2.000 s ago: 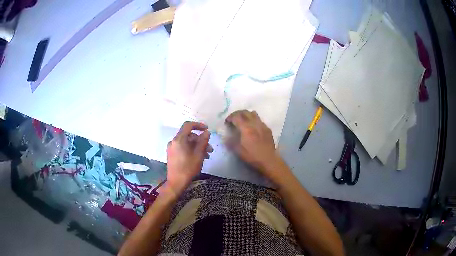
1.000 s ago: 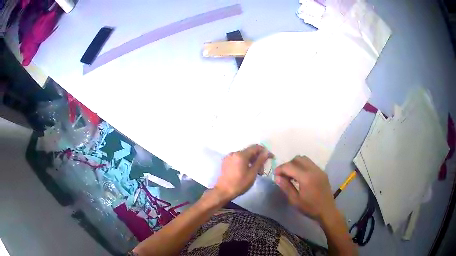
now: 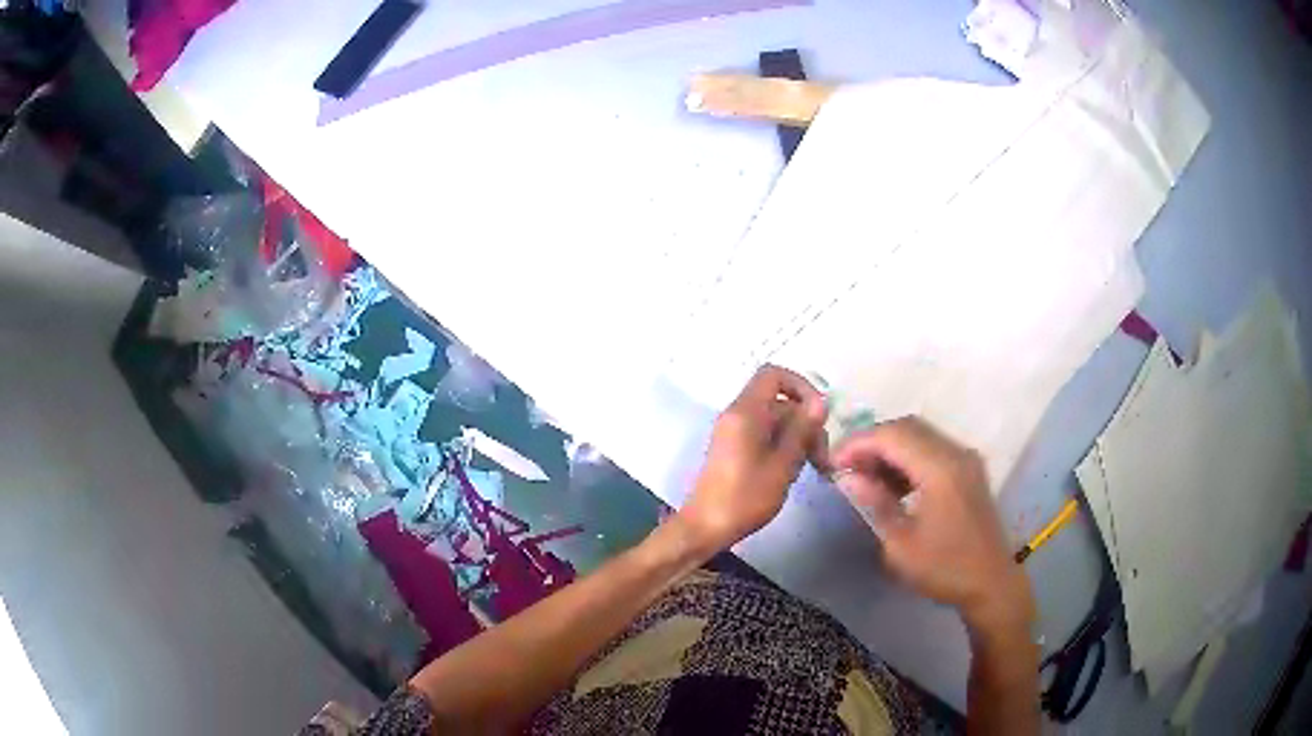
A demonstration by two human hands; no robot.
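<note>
A mint-green tie strip [image 3: 855, 419] shows in a small piece between my two hands, at the near edge of the large cream pattern pieces [image 3: 935, 273]. My left hand [image 3: 763, 449] has its thumb and fingertips pinched together on the strip. My right hand [image 3: 921, 503] is close beside it, fingers curled and slightly blurred, its fingertips at the strip. The rest of the strip and any knot are hidden by the fingers.
A second pattern stack [image 3: 1201, 475] lies at the right, with the yellow marker [image 3: 1048, 532] and shears [image 3: 1076, 669] beside it. A tan strip [image 3: 755, 98] crosses a black bar at the back. Scraps [image 3: 417, 446] lie below the table's left edge.
The view has swung left, so the table things sit further right. The long mint strip seen lying on the pattern is now gathered at my hands, which have come together.
</note>
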